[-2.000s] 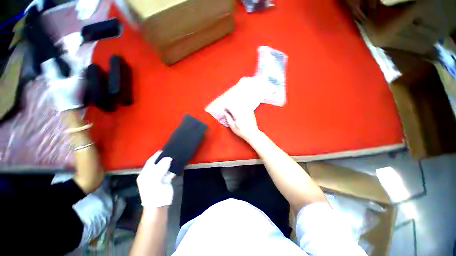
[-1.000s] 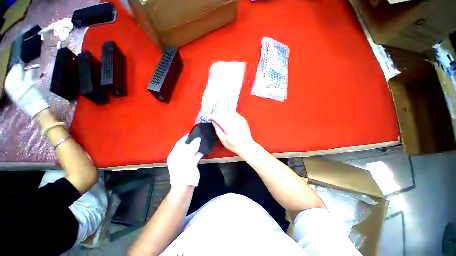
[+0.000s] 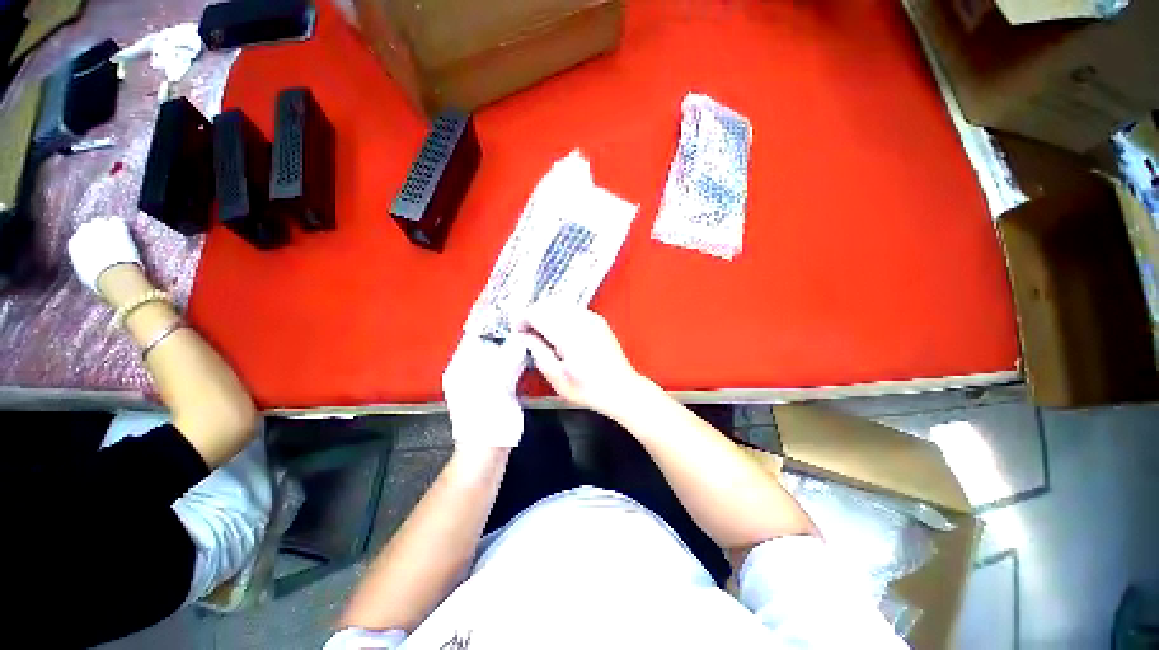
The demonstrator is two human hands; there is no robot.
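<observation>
A whitish bubble bag [image 3: 581, 235] lies tilted away from me on the red surface, with a dark shape showing through it. A black unit appears to be mostly inside it. My gloved left hand [image 3: 486, 387] is at the bag's near end, closed on it. My bare right hand [image 3: 572, 352] pinches the bag's near edge beside the left hand. The bag's mouth is partly hidden by my fingers. Another bubble bag [image 3: 707, 178] lies to the right.
Several black units stand left, one [image 3: 436, 180] nearer the middle. A closed carton [image 3: 508, 51] stands at the back. A co-worker's gloved hand [image 3: 104, 252] rests on pinkish bubble wrap [image 3: 76, 318]. Open cartons [image 3: 1080, 292] are at the right and below the edge.
The black unit has slid from my left hand into the bubble bag and is now mostly covered. My left hand has moved up to the bag's near end. The co-worker's hand has shifted.
</observation>
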